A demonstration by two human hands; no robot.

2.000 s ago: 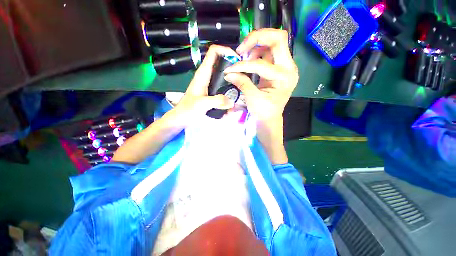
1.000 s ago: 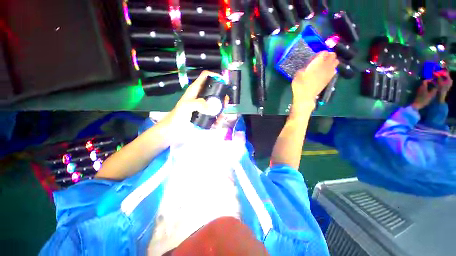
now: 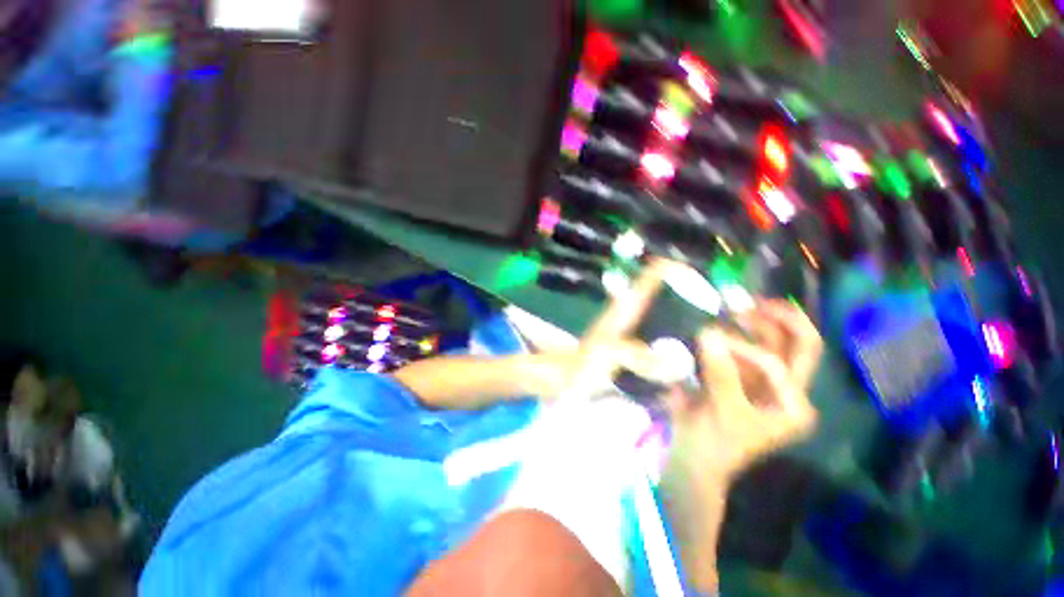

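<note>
The view is motion-blurred. A black cylindrical light-up unit with a bright white round end is held above my lap. My left hand holds the unit from its left side. My right hand is at the unit's right side with its fingers curled; blur hides whether it grips the unit or a screw. The blue screw tray with its grey speckled heap lies on the bench to the right.
Rows of glowing units lie on the bench ahead. A large dark tray lies at bench left. A side tray of units is below bench level at left. A blue sleeve shows at upper left.
The view has swung left and blurred. My right hand has moved from the screw tray back beside the unit. My left hand still holds the unit.
</note>
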